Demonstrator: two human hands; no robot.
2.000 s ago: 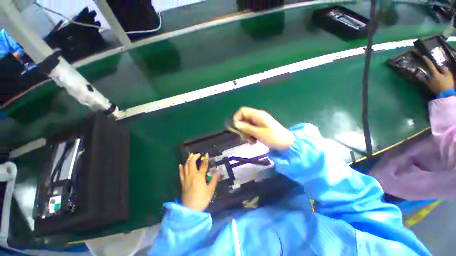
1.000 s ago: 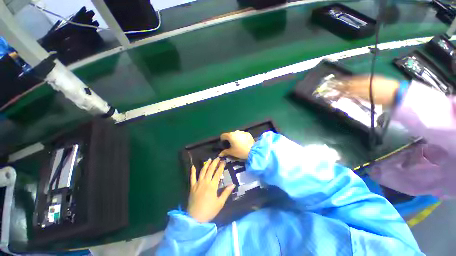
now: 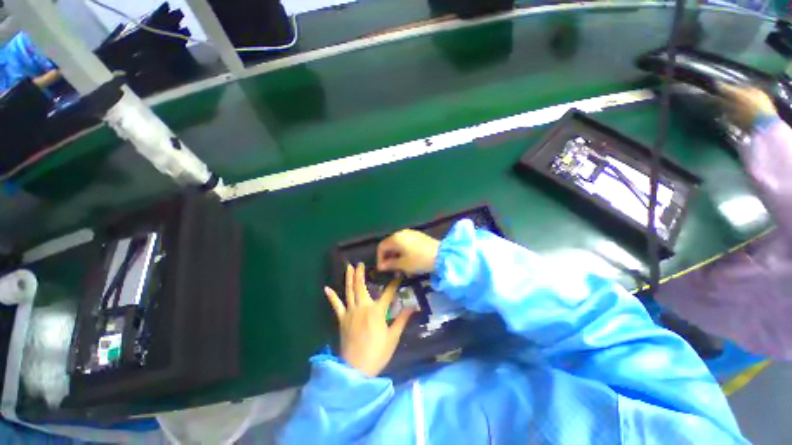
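Observation:
An open tablet assembly (image 3: 443, 315) with silver-white parts and dark strips lies in a black foam tray (image 3: 352, 250) in front of me. My left hand (image 3: 369, 322) rests over its left end, palm down, fingers spread, and seems to hold nothing. My right hand (image 3: 406, 254) is just above and right of it, fingers curled down at the board end. My right fingertips are pinched together; whether something small is between them cannot be told. My hands and right sleeve hide part of the assembly.
Stacked black foam trays (image 3: 200, 304) stand at left, an open unit on top. A white roll (image 3: 17, 287) is at far left. Another tray with a unit (image 3: 599, 178) lies at right, behind a hanging cord (image 3: 662, 130). A coworker's hand (image 3: 749, 106) is at far right. A wrapped post (image 3: 156, 143) stands at back left.
The coworker's hand has left the right tray, now fully visible, and is on a dark shiny item farther right. My hands stay on the tray; my left fingers have spread more. The view has shifted slightly.

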